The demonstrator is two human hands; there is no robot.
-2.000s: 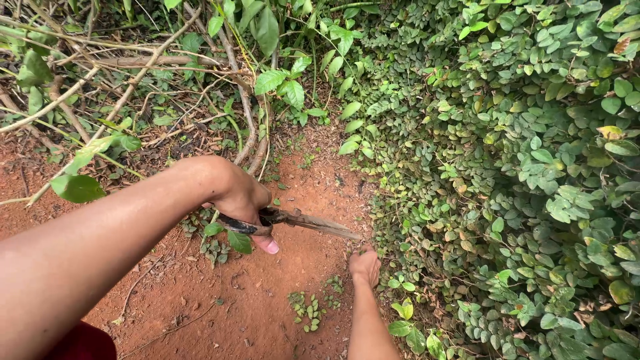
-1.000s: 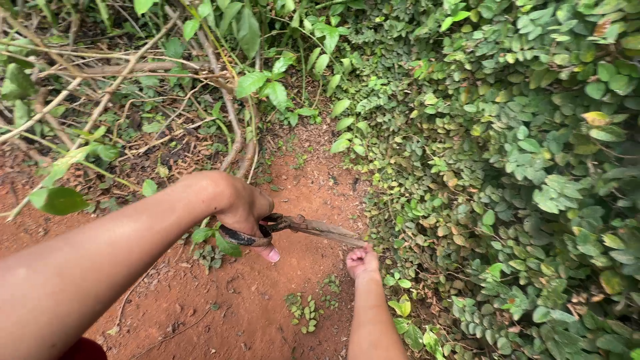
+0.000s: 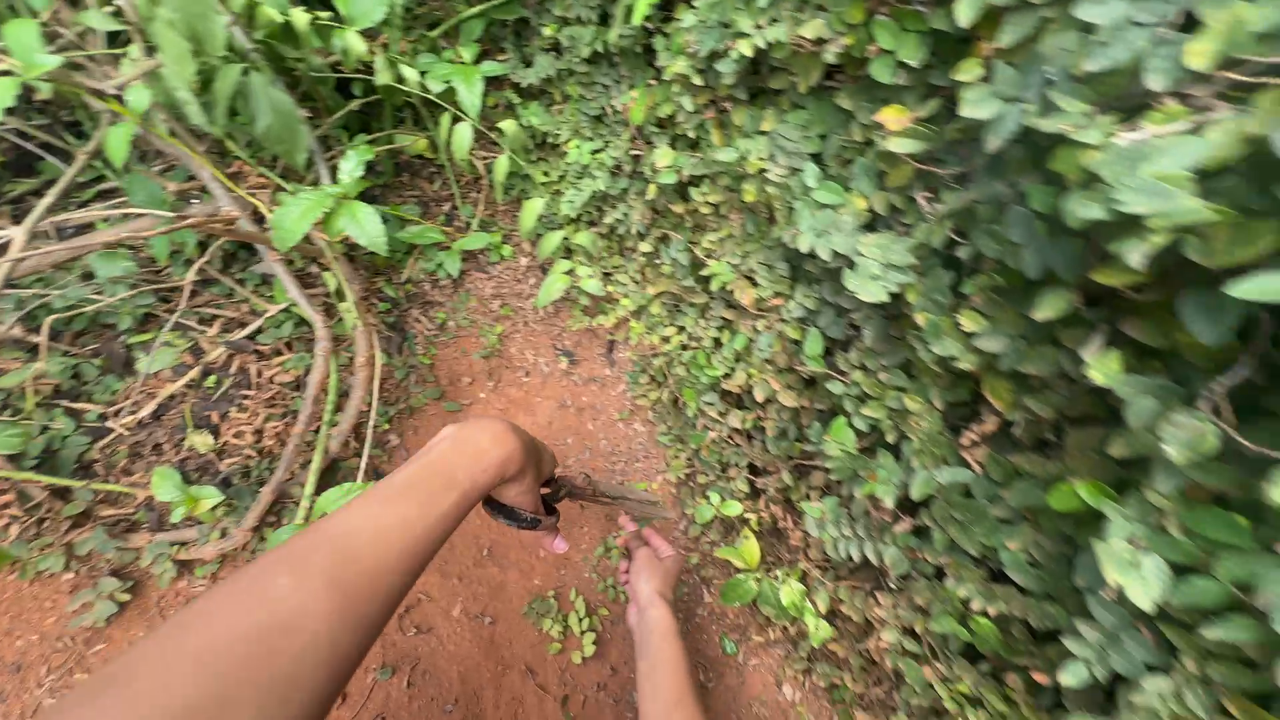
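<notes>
My left hand [image 3: 518, 474] is closed around the dark looped handles of a pair of shears [image 3: 608, 494], with the thumb showing below them. The worn, brownish blades point right toward the foot of the leafy wall and are blurred. Just below the blade tips is my right hand [image 3: 650, 572], its fingers partly spread and pointing up; nothing shows in it. Whether a fingertip touches the blades is hard to tell. Beneath the hands lies reddish soil, with a small low-growing plant [image 3: 572, 626] near the right forearm.
A dense wall of small-leaved climbing foliage [image 3: 860, 330] fills the right side. Bent woody stems [image 3: 315, 370] and leafy shoots stand at the left, over dry leaf litter. Between them runs a strip of bare red earth [image 3: 490, 375]. Broader green leaves [image 3: 770, 595] stick out low beside my right hand.
My right hand's fingers, bunched at the shears' blade tips before, have loosened and spread. My left hand still holds the shears. The view has shifted, placing both hands lower in it.
</notes>
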